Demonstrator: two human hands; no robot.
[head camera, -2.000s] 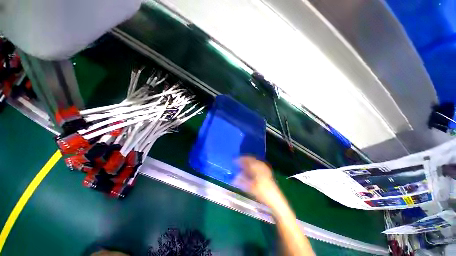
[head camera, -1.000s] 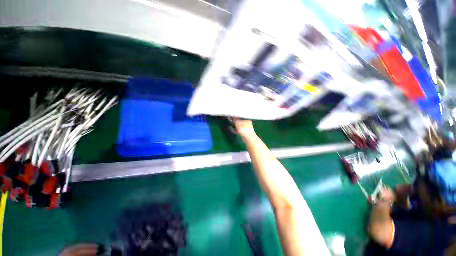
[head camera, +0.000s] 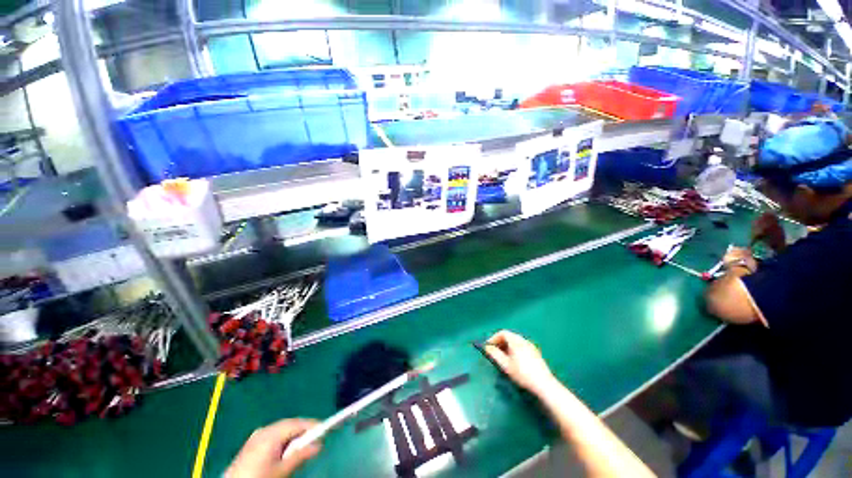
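My left hand (head camera: 276, 448) is at the bottom, closed on a white lead (head camera: 360, 403) that points up and right; its tip is over the taped template (head camera: 425, 428). The template has pale strips crossed by black tape and lies flat on the green bench. My right hand (head camera: 516, 358) is right of the template, fingers pinched on a small dark slim thing (head camera: 483, 348); its exact kind is unclear. A heap of small black parts (head camera: 372, 370) lies behind the lead.
A blue tray (head camera: 369, 285) sits beyond the heap. Harness piles (head camera: 250, 344) lie at left by a post (head camera: 177, 299). Instruction sheets (head camera: 420, 191) hang from the shelf with large blue bins (head camera: 248, 126). Another person (head camera: 794, 299) works at right.
The view has swung up and widened. My right hand has come back from near the tray and sheets to beside the template. My left hand now shows holding a white lead.
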